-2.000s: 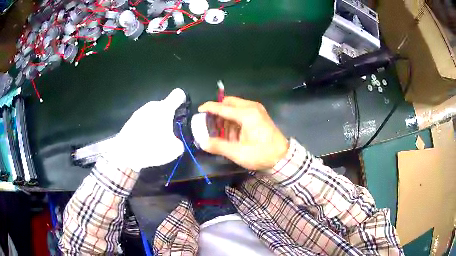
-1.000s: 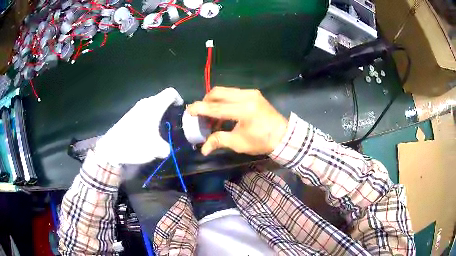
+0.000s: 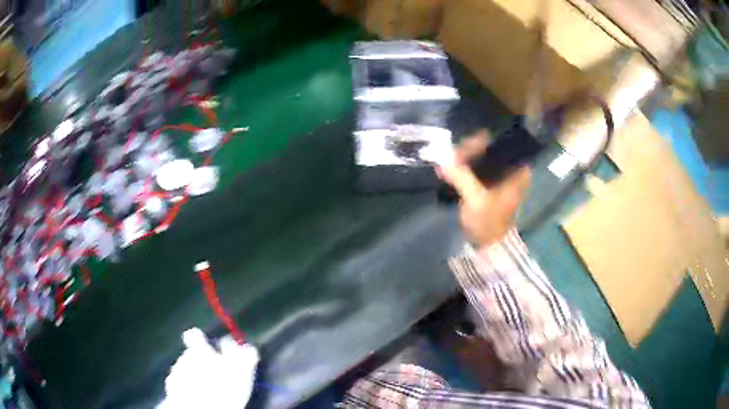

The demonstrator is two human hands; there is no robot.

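The frame is blurred. My left hand, in a white glove, is cut off by the bottom edge. Red lead wires with a pale plug rise from it; the geared motor they belong to and the housing bar are hidden by the glove or out of view. A thin blue wire shows faintly beside the glove. My bare right hand is at the right, its fingers around the black electric screwdriver. The screwdriver's bit cannot be made out.
A heap of grey motors with red wires covers the left of the green mat. The silver-grey screw feeder stands at the back, left of my right hand. Cardboard boxes are behind it. A cardboard sheet and a curved black cord are at right.
The view has swung to the right. My right hand has let go of the motor and moved to the screwdriver. My gloved hand now shows at the bottom edge with the red leads.
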